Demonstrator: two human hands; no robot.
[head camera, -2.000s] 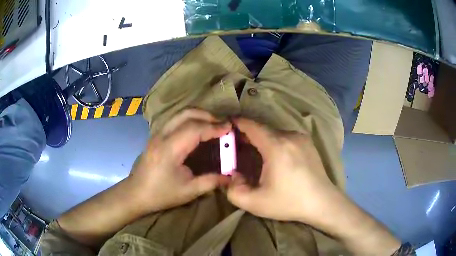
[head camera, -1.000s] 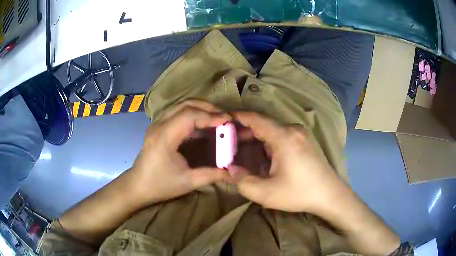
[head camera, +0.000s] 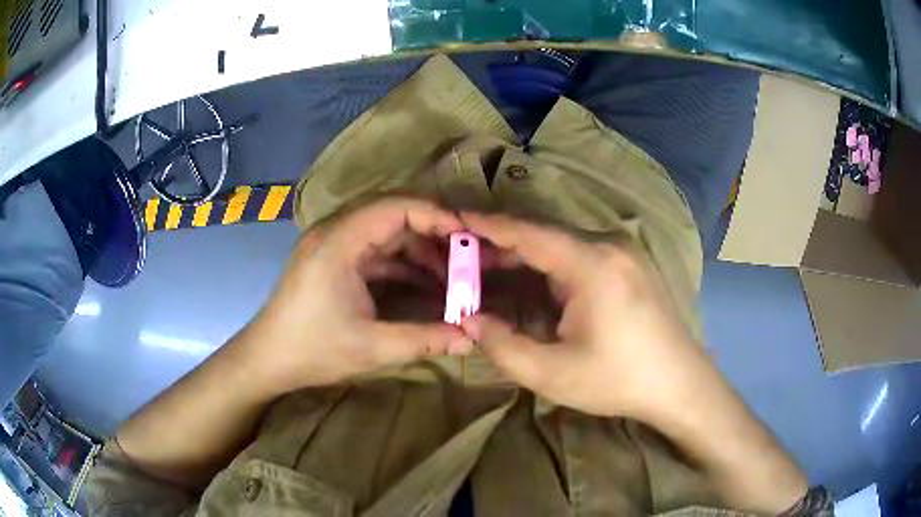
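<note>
A small pink watch housing (head camera: 464, 278) is held edge-on over the lap, with a small round dark hole near its upper end. My left hand (head camera: 348, 303) holds it from the left, fingers at the top and thumb at the bottom. My right hand (head camera: 586, 313) holds it from the right in the same way, fingertips at the top and thumb at the lower end. The hands meet at both ends of the housing. Its front and back faces cannot be seen.
The bench edge crosses the top, with a white sheet (head camera: 333, 30) bearing small black strips (head camera: 265, 25) and a green mat (head camera: 505, 22). A vented box (head camera: 40, 30) is top left. An open cardboard box (head camera: 858, 293) with pink pieces is right. Another person's leg (head camera: 40, 263) is left.
The pink housing has turned slightly in the fingers and moved a little up. Both hands still grip it. The bench has shifted slightly in view.
</note>
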